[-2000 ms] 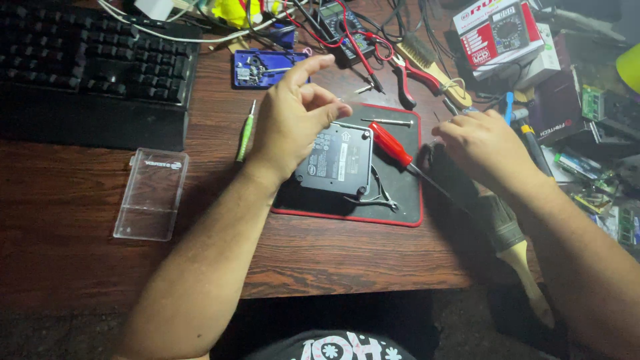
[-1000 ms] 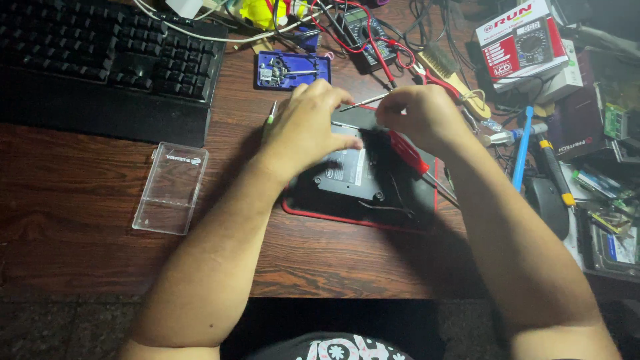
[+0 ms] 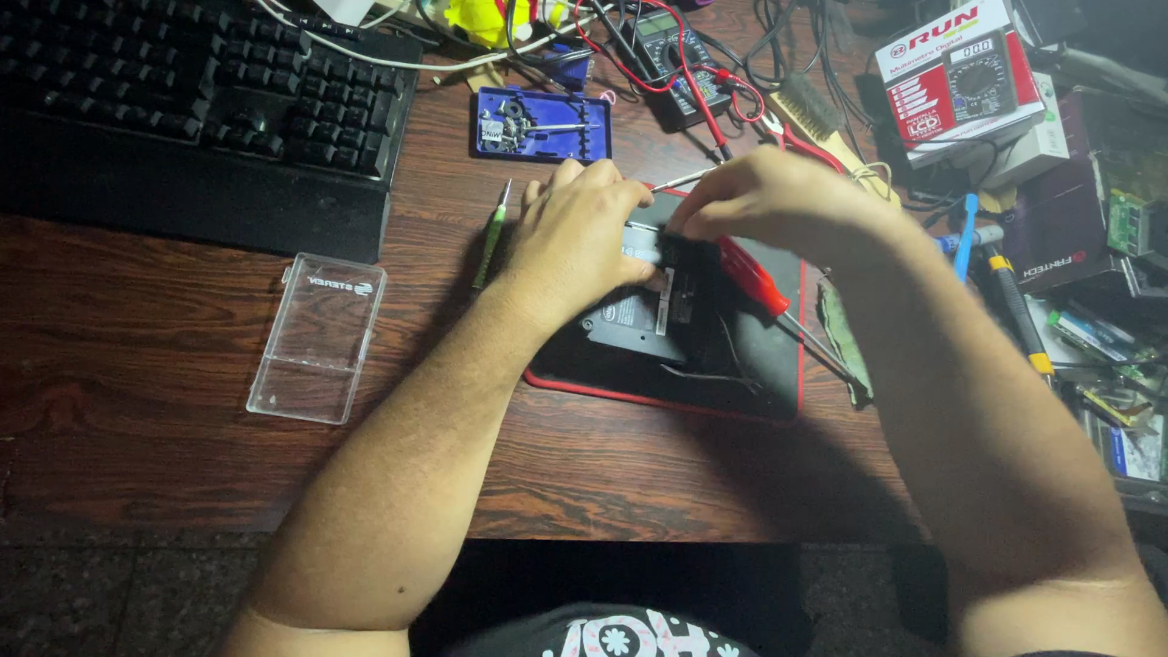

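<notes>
A dark square metal cover with printed labels (image 3: pixel 643 319) lies on a black mat with a red edge (image 3: pixel 666 400). My left hand (image 3: pixel 584 233) rests over its upper left part, thumb on the label side. My right hand (image 3: pixel 753 196) is bent down at its upper right edge; its fingertips are in shadow, so what they hold cannot be told. A thin metal screwdriver (image 3: pixel 683 180) lies behind both hands. A red-handled screwdriver (image 3: pixel 756 278) lies below my right hand, across the mat's right edge. Dark tweezers (image 3: pixel 712 376) lie near the mat's front.
A green precision screwdriver (image 3: pixel 493 239), clear plastic case (image 3: pixel 315 339) and black keyboard (image 3: pixel 274 100) are left. Behind are a blue tray of bits (image 3: pixel 542 125), a multimeter (image 3: pixel 671 68), red-handled pliers (image 3: pixel 803 146) and a brush (image 3: pixel 826 128). A multimeter box (image 3: pixel 958 82) and circuit boards (image 3: pixel 1131 224) stand right.
My right hand has moved left from beyond the mat to the labelled cover. My left hand, raised above the cover two seconds ago, has come down on it. The brush at the right is out of view.
</notes>
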